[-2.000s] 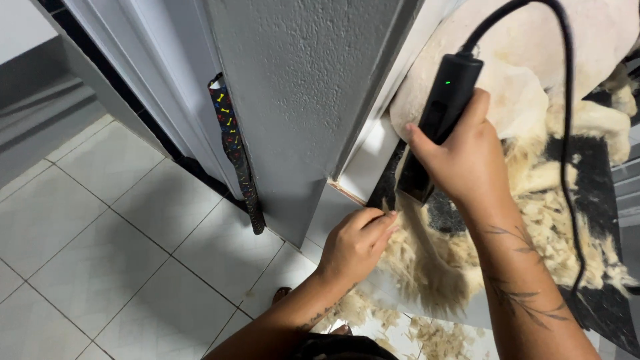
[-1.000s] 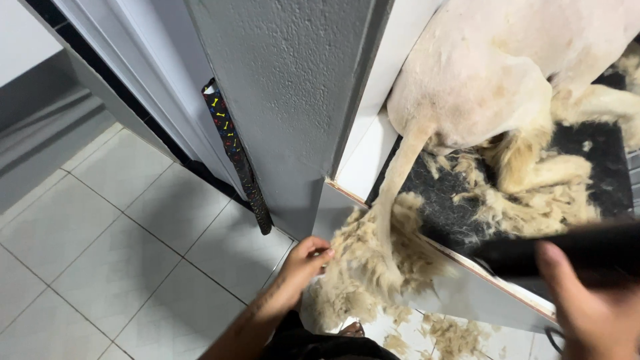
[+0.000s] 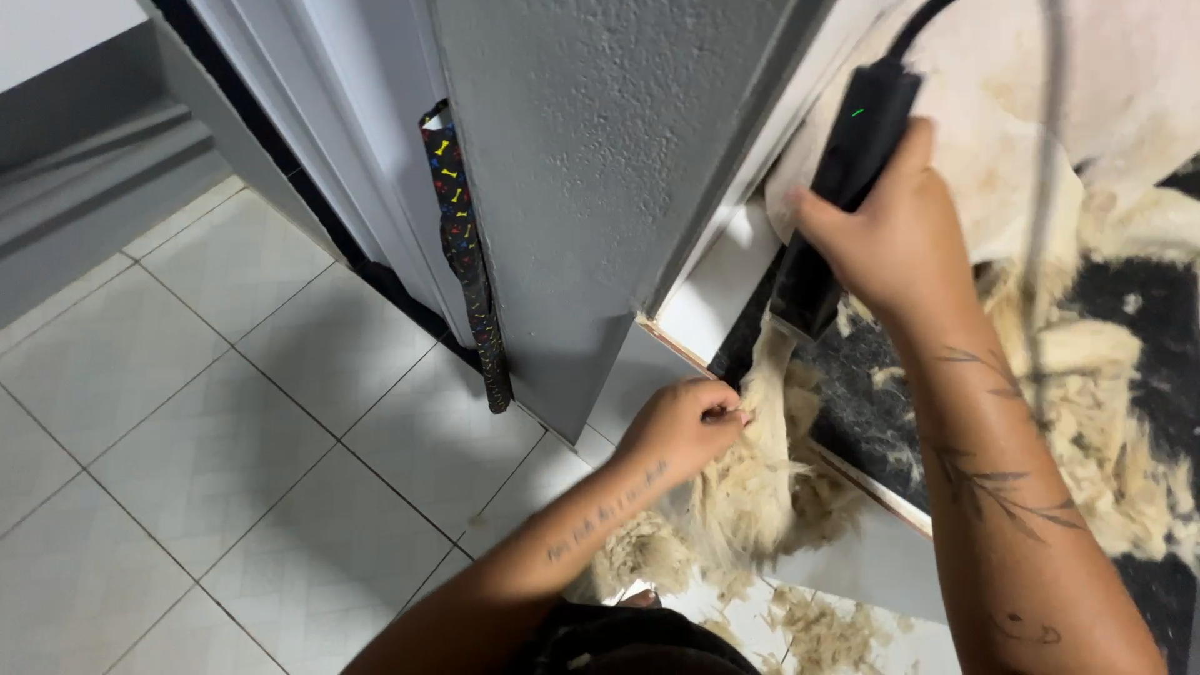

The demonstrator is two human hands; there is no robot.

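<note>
My right hand grips a black corded hair clipper with a green light lit on its body. The clipper's lower end meets the tail of a light-haired dog, whose rump and hind legs are closely clipped. The tail hangs over the edge of the surface, with long fur at its end. My left hand, fingers curled, is beside the tail; whether it pinches hair there is hard to tell. Cut fur lies in clumps on the black mat under the dog.
A grey textured wall stands left of the dog. A black rolled item with a bone pattern leans against it by a white door. White floor tiles spread at left, and more cut fur lies on the floor below.
The clipper in my right hand has moved from the lower right back to the tail, over the dog. My left hand has moved up and right, towards the tail.
</note>
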